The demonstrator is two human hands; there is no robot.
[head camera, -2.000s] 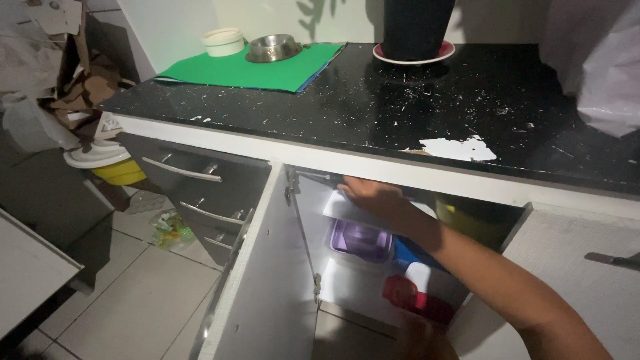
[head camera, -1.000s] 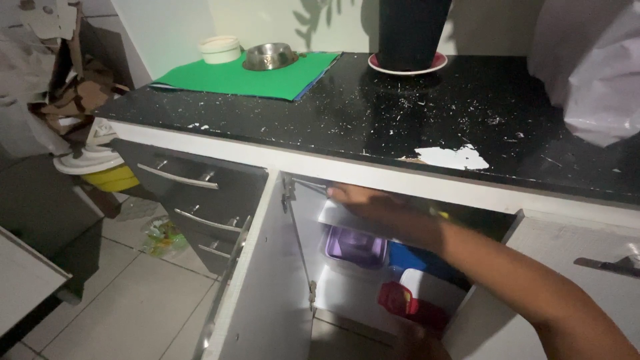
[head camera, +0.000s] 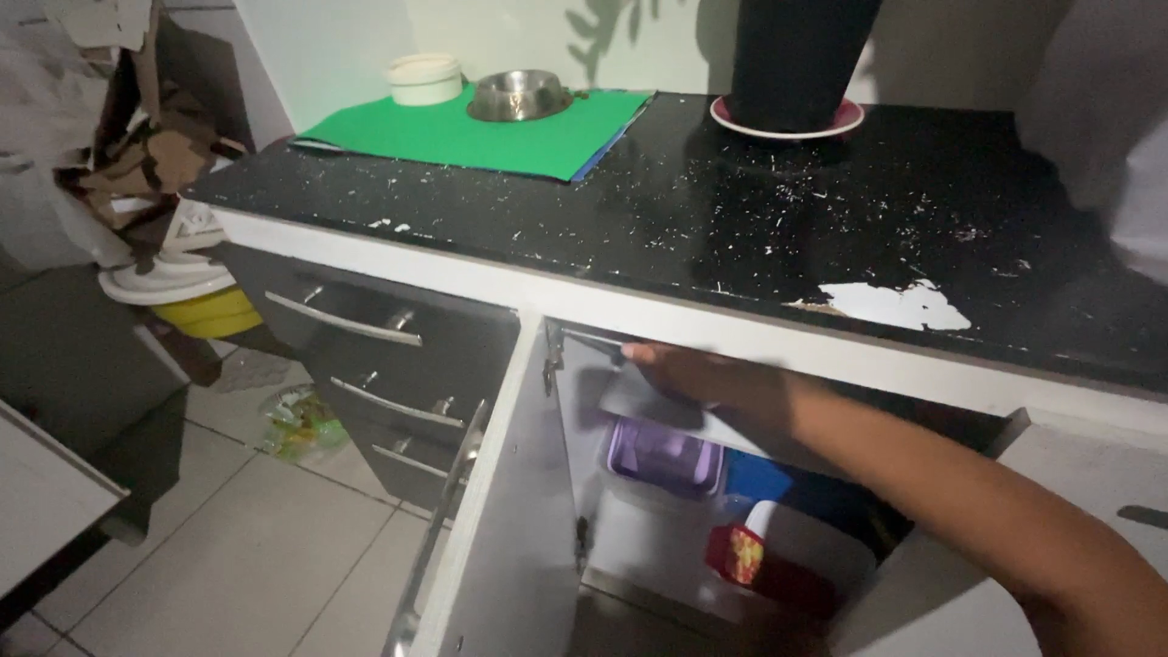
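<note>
My right hand (head camera: 680, 374) reaches from the right into the open base cabinet, just under the white front edge of the counter. One fingertip shows near the upper hinge side, above a white shelf (head camera: 648, 401); the other fingers are mostly hidden, so any hold cannot be seen. Below the shelf are a purple plastic container (head camera: 666, 453), a blue item (head camera: 757, 476) and a red container (head camera: 725, 552) with a yellow-red patterned part. A dim brownish shape at the bottom edge may be my left hand (head camera: 785, 634); its fingers cannot be made out. The cabinet door (head camera: 525, 511) stands open.
The worn black countertop (head camera: 675, 210) holds a green mat (head camera: 511, 141), a metal bowl (head camera: 518, 94), a cream container (head camera: 425, 80) and a black pot (head camera: 798, 64) on a saucer. Drawers (head camera: 383, 319) stand left of the door. A plastic bag (head camera: 306, 424) lies on the tiled floor.
My right hand stays at the upper part of the cabinet, its fingertip still near the hinge side. The door remains open. Nothing is plainly taken or let go.
</note>
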